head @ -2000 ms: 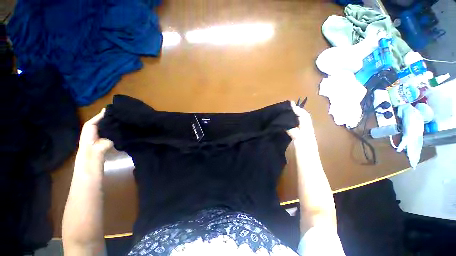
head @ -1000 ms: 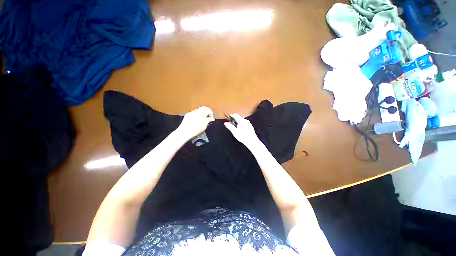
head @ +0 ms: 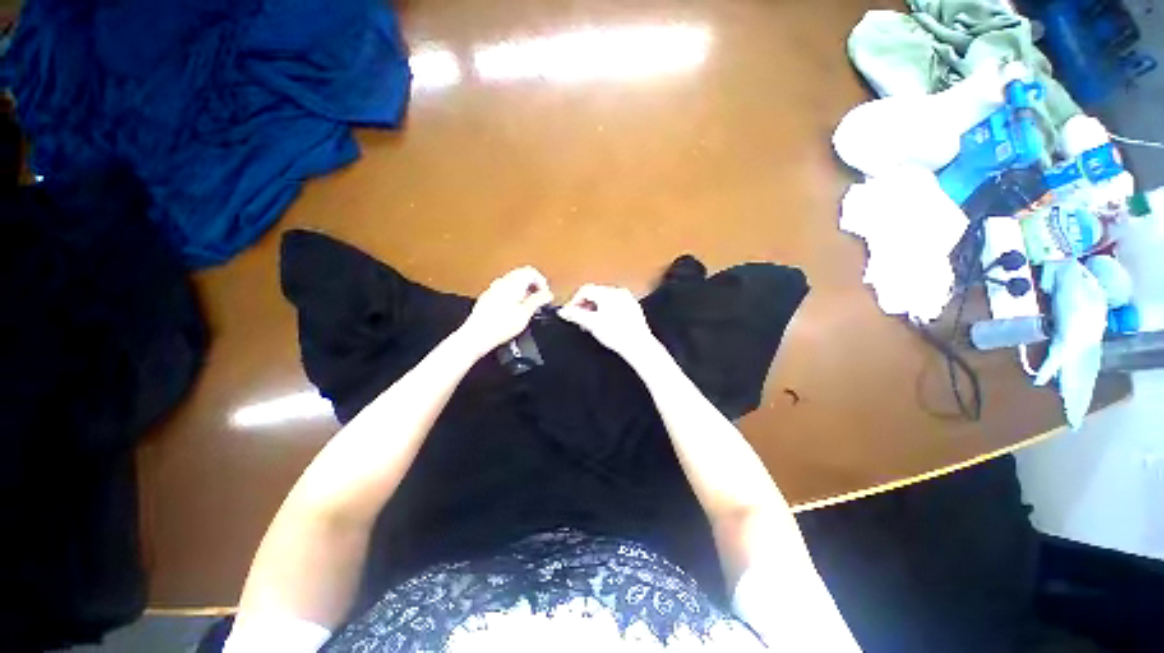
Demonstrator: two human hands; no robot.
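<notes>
A black dress [head: 574, 408] lies on the glossy brown table with its neckline away from me and a short sleeve spread to each side. My left hand [head: 513, 304] pinches the neckline near its middle. My right hand [head: 603, 314] pinches the same edge just to the right, the fingertips of both hands almost touching. A small dark label [head: 521, 353] with pale marks hangs just below my left hand. Thread snips cannot be made out in my right hand against the black cloth.
A blue garment heap [head: 243, 115] lies at far left, with a black pile [head: 89, 396] nearer. At right are white cloth [head: 904, 236], pale green cloth [head: 964, 45], bottles, a power strip [head: 1008, 268] and a black cable. A small dark thread [head: 793, 396] lies right of the dress.
Since two seconds ago both hands have moved from the sleeves inward to the middle of the neckline. Over the last second the right hand's fingertips have closed in on the edge, nearer the left.
</notes>
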